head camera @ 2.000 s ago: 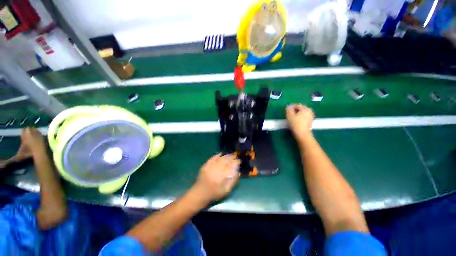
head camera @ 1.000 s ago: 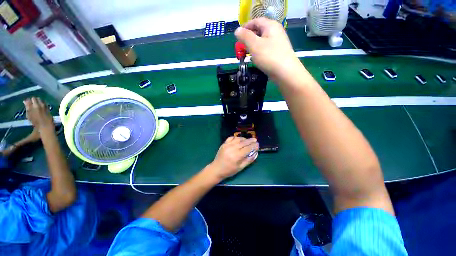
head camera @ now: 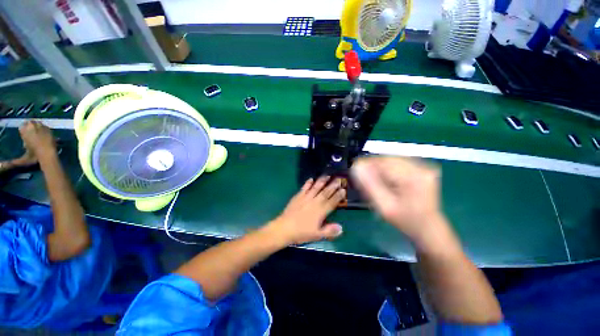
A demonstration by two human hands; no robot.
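The black toggle press fixture [head camera: 347, 121] stands before me, with its red handle [head camera: 352, 65] upright on top. My left hand [head camera: 312, 211] lies at the front of the fixture, fingers spread over the orange-and-black nest [head camera: 343, 197] and partly hiding it. I cannot tell whether a unit is under the fingers. My right hand [head camera: 398, 192] is blurred and raised just right of the nest, off the red handle, with fingers curled. I cannot tell whether it holds something.
Several watch-like units [head camera: 469, 117] lie spaced along the green conveyor belt [head camera: 289, 111]. A pale yellow-green fan [head camera: 151, 147] stands left of the fixture. A yellow cartoon fan [head camera: 376, 29], a white fan [head camera: 462, 29] and black trays [head camera: 546, 75] are behind. Another person's arm [head camera: 62, 197] is far left.
My right hand has left the red handle and come down beside the nest. My left hand still lies at the nest, its fingers now spread. The view has shifted, and units on the belt have changed position.
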